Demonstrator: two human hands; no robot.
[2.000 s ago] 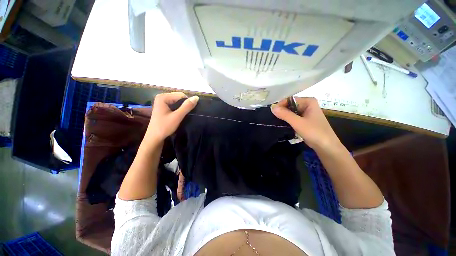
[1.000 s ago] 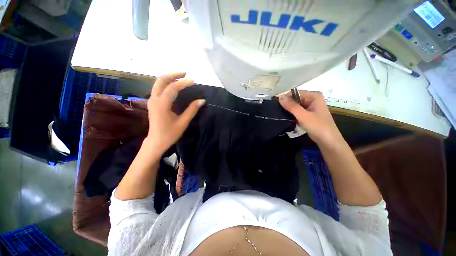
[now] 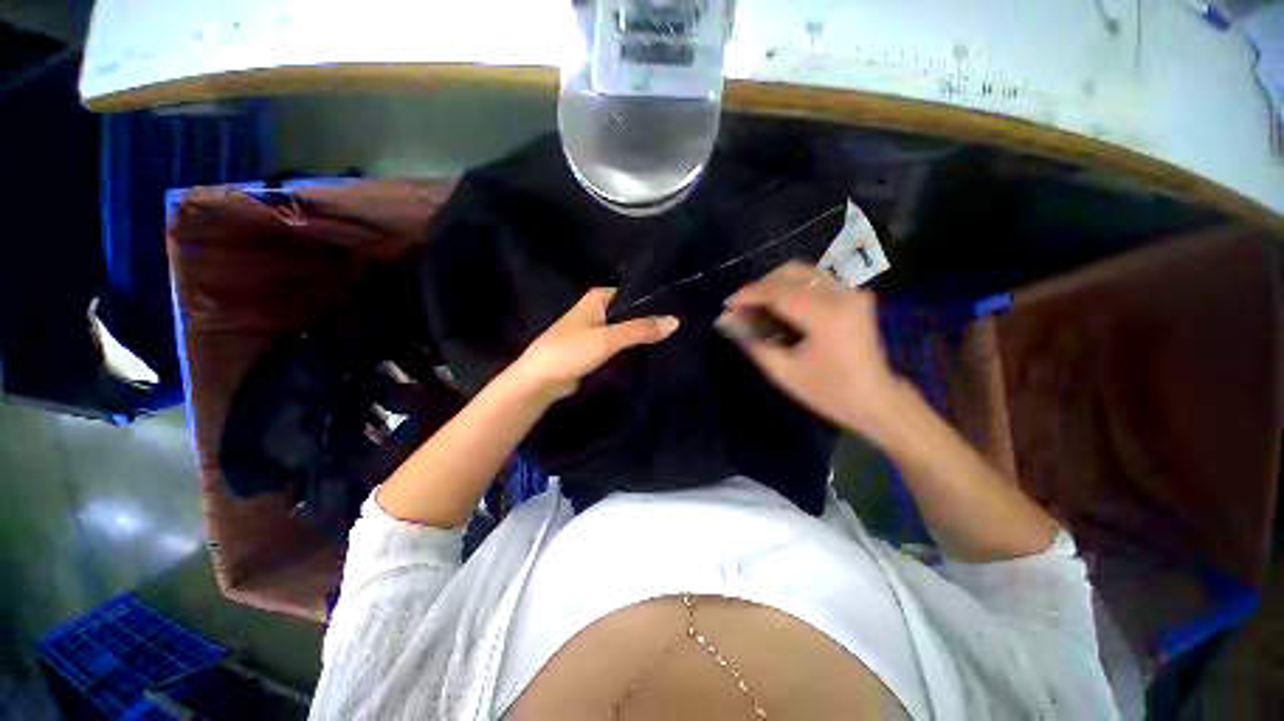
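Observation:
A black garment (image 3: 662, 409) lies over my lap and below the rounded silver machine arm (image 3: 641, 134). A thin pale thread line runs across it between my hands. A white label with dark print (image 3: 855, 254) sticks up at its right side. My left hand (image 3: 599, 342) grips the black cloth between thumb and fingers. My right hand (image 3: 817, 345) is blurred over the cloth, just below the label, with its fingers curled. A dark shape shows inside the curled fingers; I cannot tell whether it is a tool or cloth.
The white table edge (image 3: 901, 110) with a printed scale crosses the top. A brown-lined blue crate (image 3: 247, 542) with black garments stands at the left. Another brown-lined crate (image 3: 1155, 423) stands at the right. A blue crate (image 3: 127, 655) sits on the floor at the lower left.
The view has tilted down, and the machine head has left the picture. Both hands have come away from the table edge, closer together over the lap. The label is now more exposed.

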